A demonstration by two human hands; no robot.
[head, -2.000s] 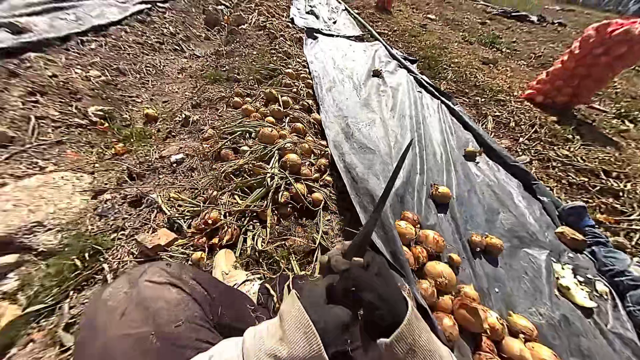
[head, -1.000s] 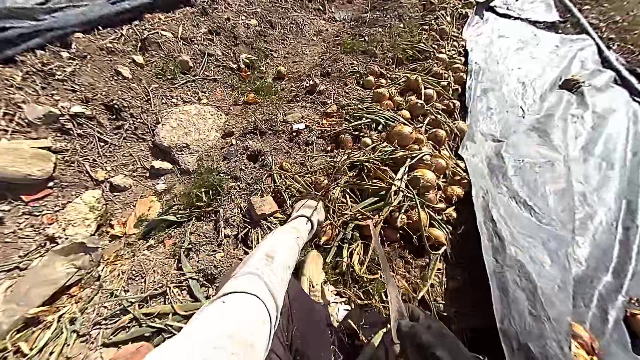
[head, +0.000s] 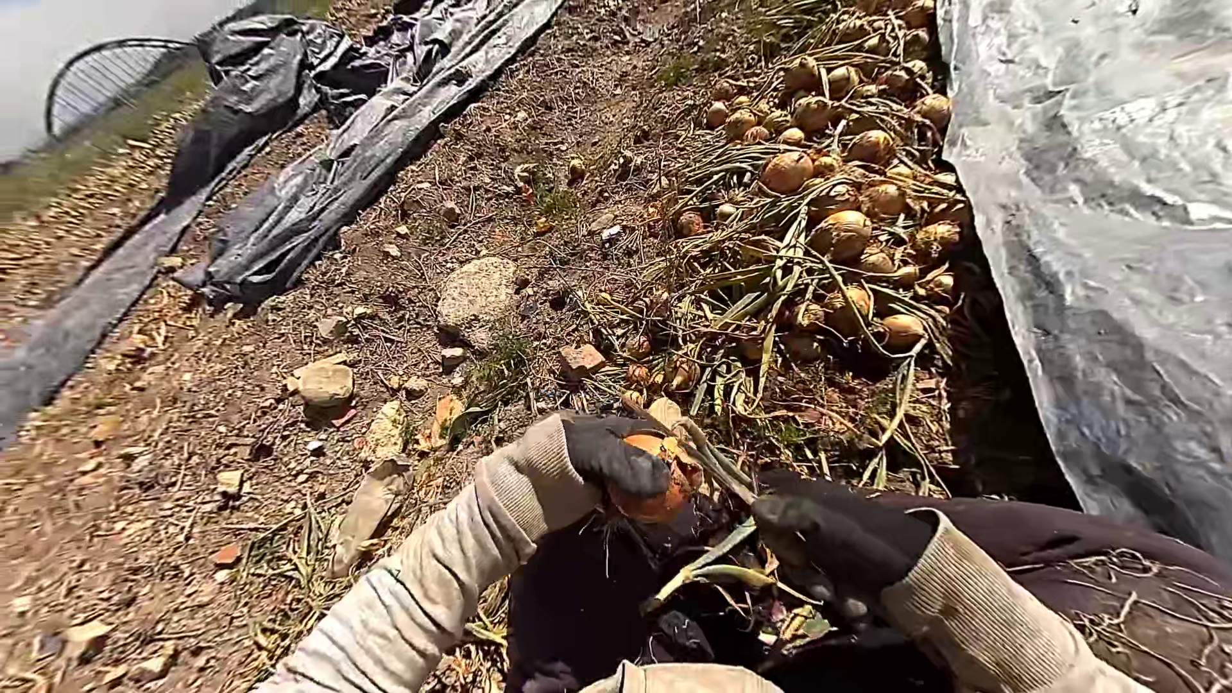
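Note:
An orange-brown onion [head: 656,486] with its roots hanging down is in the grip of my left hand [head: 611,462], which wears a dark glove. From the onion's top a dry stalk [head: 712,457] runs right to my gloved right hand [head: 837,539], whose fingers are closed around its end. Whether the right hand also holds a blade cannot be seen. Cut green leaves [head: 717,563] lie below, between the hands, over my dark trousers. Beyond the hands a heap of onions [head: 840,236] with long drying leaves lies on the soil.
Silvery plastic sheeting [head: 1107,212] borders the onion heap on the right. Crumpled dark sheeting [head: 318,192] lies at upper left. Several stones, among them a large pale one [head: 478,296] and a flatter one [head: 325,382], sit on the dry soil left of the heap.
My left hand, reaching toward the heap one second ago, is now back near my lap with an onion. The blade seen earlier at my right hand is no longer visible. The view has swung left.

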